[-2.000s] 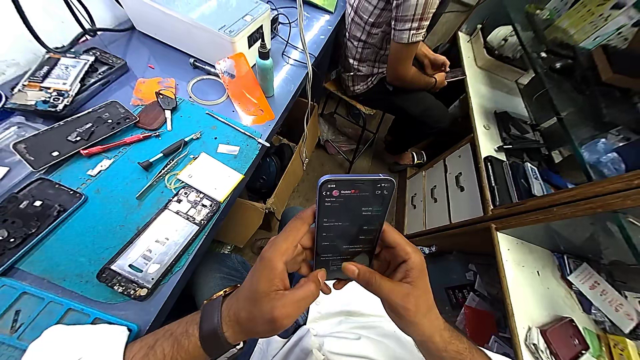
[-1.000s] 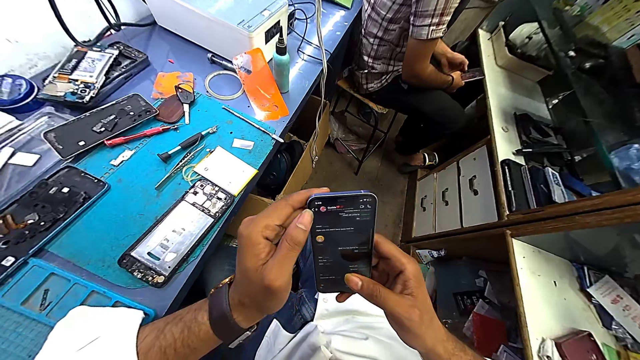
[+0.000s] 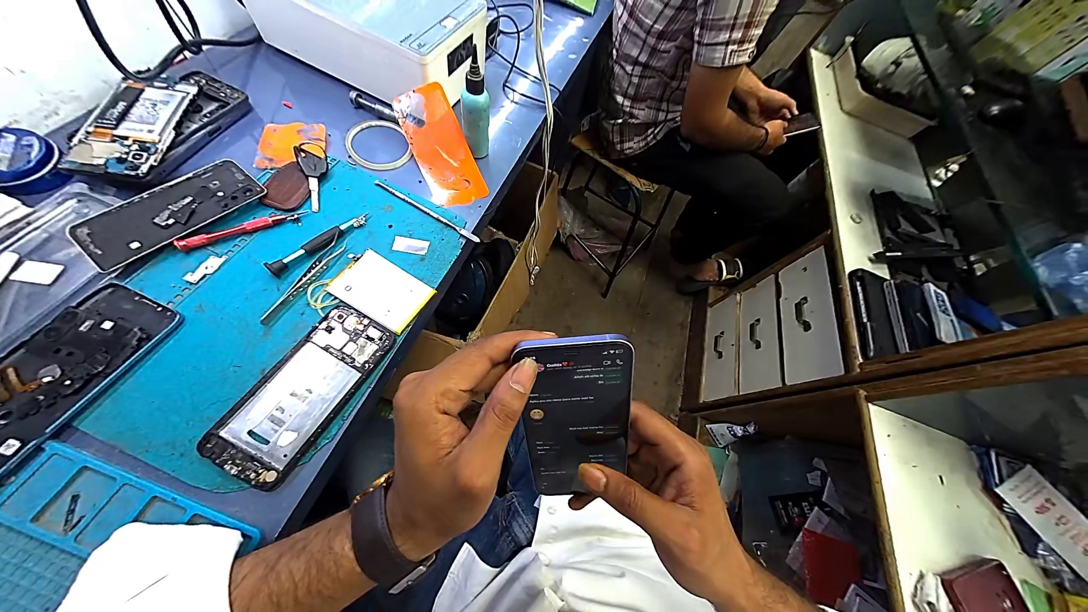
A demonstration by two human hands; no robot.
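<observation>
A smartphone (image 3: 578, 416) with a purple-blue edge and a dark chat screen is held upright between both hands over my lap. My left hand (image 3: 463, 433) grips its left side, the thumb at the upper left of the screen. Around the lower right edge curls my right hand (image 3: 663, 501), its thumb over the bottom of the screen. Left of the hands, an opened phone frame (image 3: 297, 399) lies on a teal work mat (image 3: 170, 365). Near it are a white flat rectangular part (image 3: 382, 289), tweezers (image 3: 302, 285), a black-handled screwdriver (image 3: 314, 246) and a red-handled tool (image 3: 234, 231).
A person (image 3: 680, 93) sits on a stool (image 3: 633, 229) ahead, holding a phone. Drawers (image 3: 769, 327) and shelving stand at right. On the bench are a white box-shaped device (image 3: 365, 51), a green bottle (image 3: 475, 115), phone housings (image 3: 166, 212) and a blue parts tray (image 3: 110, 493).
My left thumb has moved from the phone's lower part up to the upper left of its screen. The chat on the screen has shifted. The view has moved slightly.
</observation>
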